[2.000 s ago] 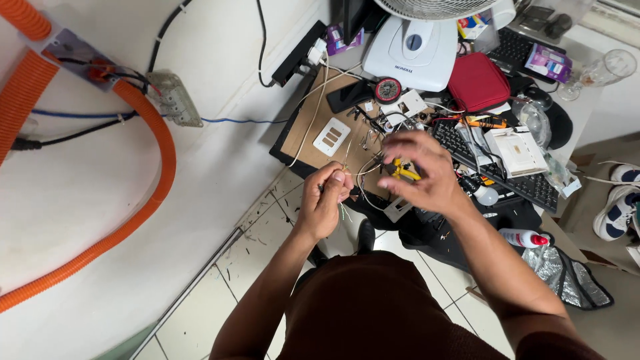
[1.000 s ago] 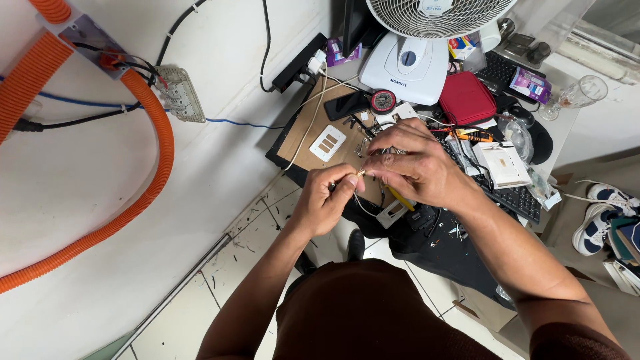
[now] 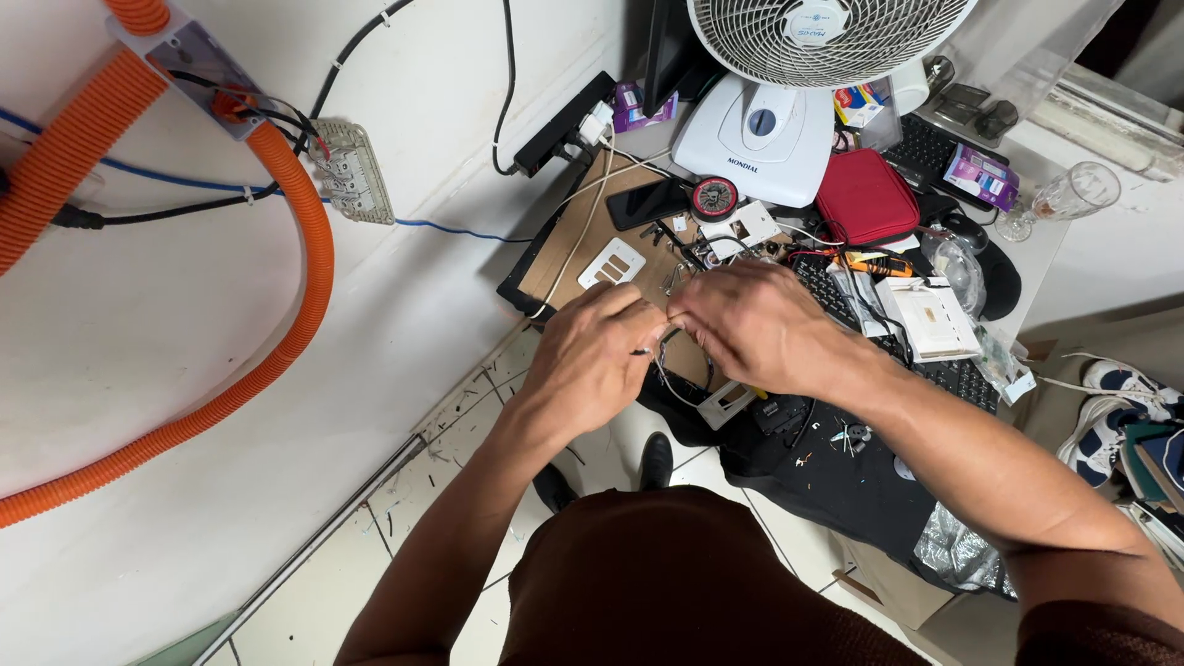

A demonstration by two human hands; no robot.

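My left hand (image 3: 597, 356) and my right hand (image 3: 754, 324) meet fingertip to fingertip above the near edge of the desk. Both pinch a thin pale cable; its end between the fingers is mostly hidden. A loop of the cable (image 3: 668, 381) hangs below them toward a pale wall-plate frame (image 3: 726, 405). A white wall plate with three slots (image 3: 611, 264) lies on brown cardboard just beyond my left hand. Bits of wire and small metal parts lie beyond my right hand. A small yellow part of a tool (image 3: 760, 392) shows under my right wrist.
A white desk fan (image 3: 758, 139), black phone (image 3: 647, 203), red case (image 3: 867, 197), keyboard (image 3: 962, 381) and opened white box (image 3: 928, 319) crowd the desk. At left, orange corrugated conduit (image 3: 310, 277) and an outlet module (image 3: 351, 173) hang by the wall. A stemmed glass (image 3: 1078, 191) stands far right.
My right hand, apart from the left two seconds ago with a yellow-handled tool, has come in against my left fingertips. The tool has left its fingers. Both hands have turned backs up.
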